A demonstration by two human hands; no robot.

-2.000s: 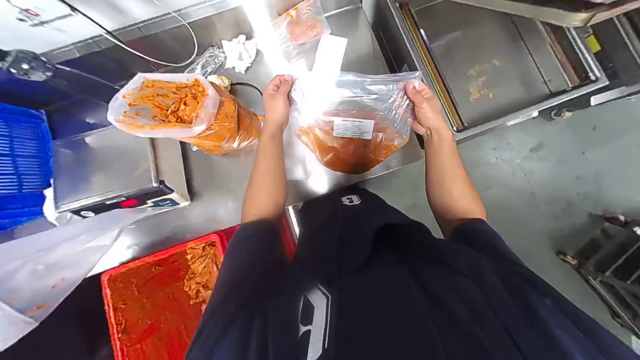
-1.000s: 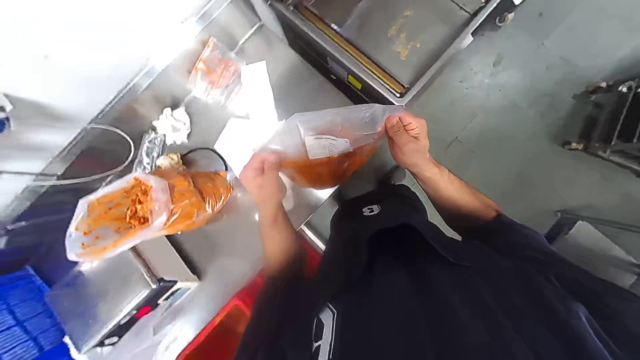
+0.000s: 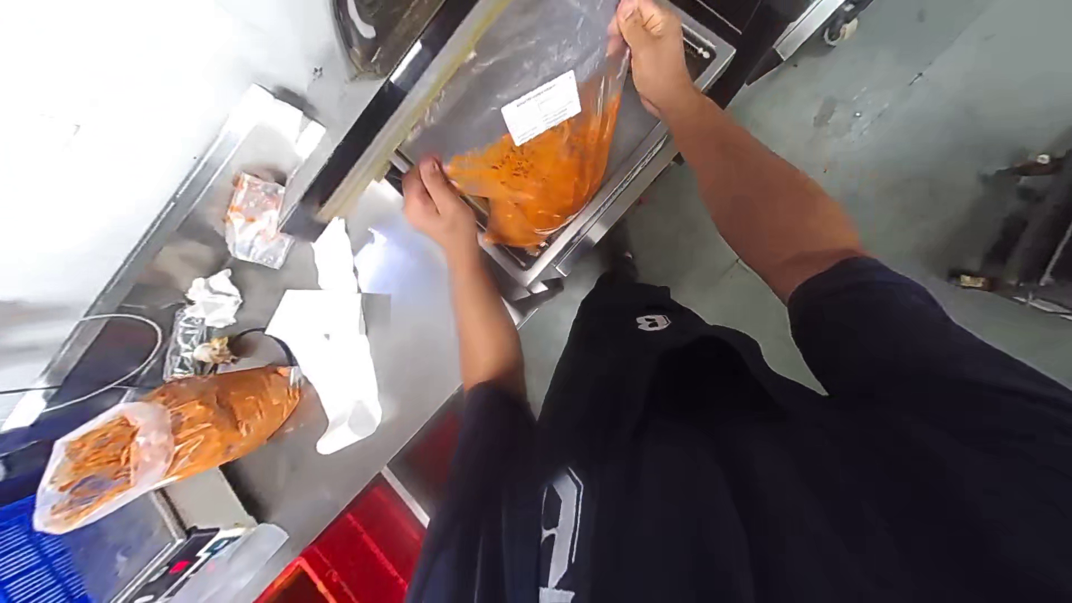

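Note:
A clear plastic bag of orange, saucy food (image 3: pixel 536 184) with a white printed label (image 3: pixel 542 107) is stretched between both hands, over the metal bed of a machine (image 3: pixel 641 109) that looks like a vacuum sealer. My left hand (image 3: pixel 440 201) pinches its left edge near the machine's front left corner. At the bag's upper right edge, my right hand (image 3: pixel 653 50) grips the plastic. A larger open bag of orange food (image 3: pixel 226 414) lies on the steel counter at the lower left.
White paper strips (image 3: pixel 331 352), a small clear packet (image 3: pixel 255 219) and crumpled tissue (image 3: pixel 213 299) lie on the counter (image 3: pixel 410 310). A scale (image 3: pixel 134 544), a blue basket (image 3: pixel 33 557) and a red crate (image 3: pixel 368 536) are lower left. The machine's raised lid edge (image 3: pixel 402 109) borders the bag.
Both hands have carried the labelled bag from above the counter to over the machine's bed. The view has turned and shifted toward the machine.

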